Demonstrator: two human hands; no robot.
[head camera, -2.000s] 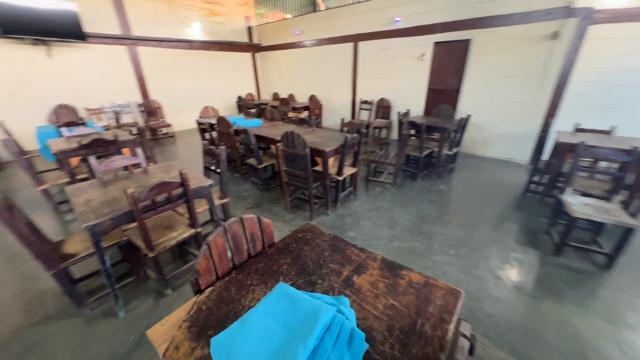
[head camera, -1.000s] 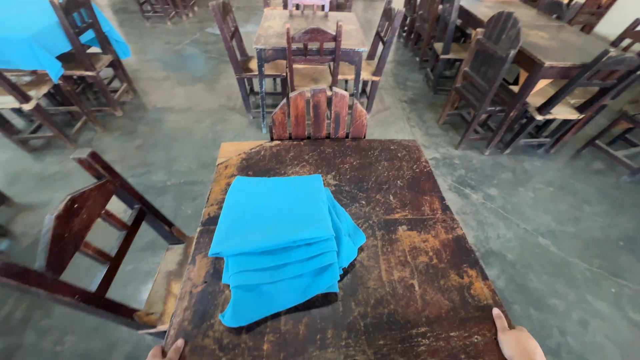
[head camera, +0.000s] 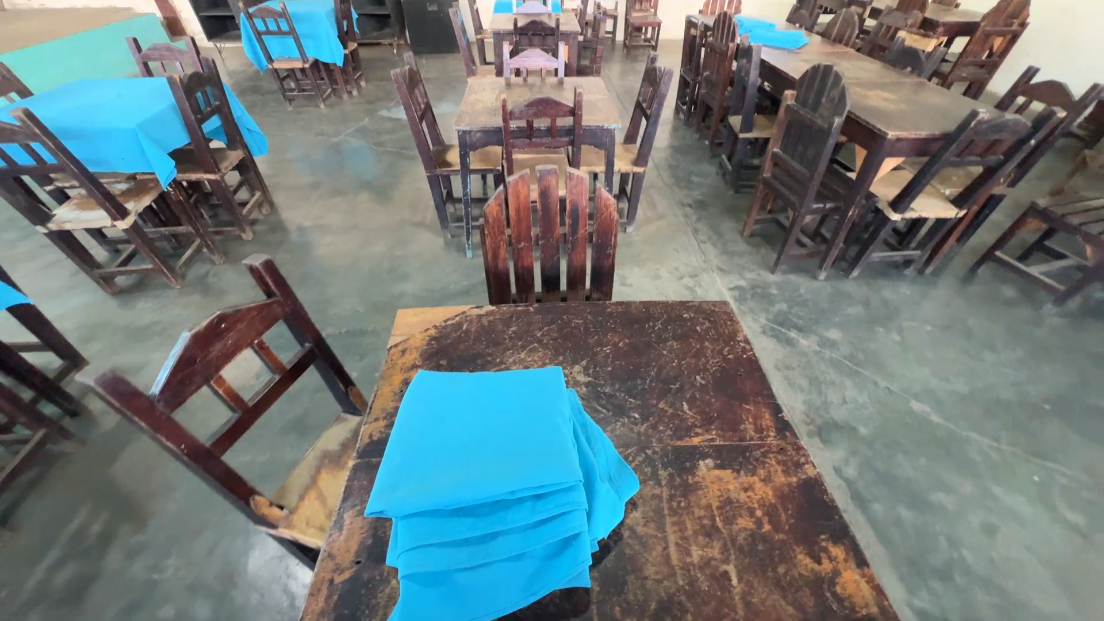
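Note:
Neither of my hands shows in the view now. A folded stack of bright blue cloth (head camera: 487, 457) lies on the left half of a worn dark wooden table (head camera: 716, 517), its layers spread a little toward the near edge and the right side. The tabletop's finish is scratched and worn to bare wood in patches, and its far left corner is lighter wood. A slatted wooden chair (head camera: 548, 237) stands at the far edge of this table, and another wooden chair (head camera: 233, 371) is at its left side, angled.
Ahead stands a small wooden table (head camera: 539, 99) with chairs around it. A table with a blue tablecloth (head camera: 112, 121) is at the left, another blue-covered table (head camera: 304, 30) farther back. At the right, a long wooden table (head camera: 862, 86) with chairs carries folded blue cloth (head camera: 768, 33).
The view has turned left and down since two seconds ago. Both hands, at the near table's sides one second ago, are out of view now. The blue stack still lies on the table.

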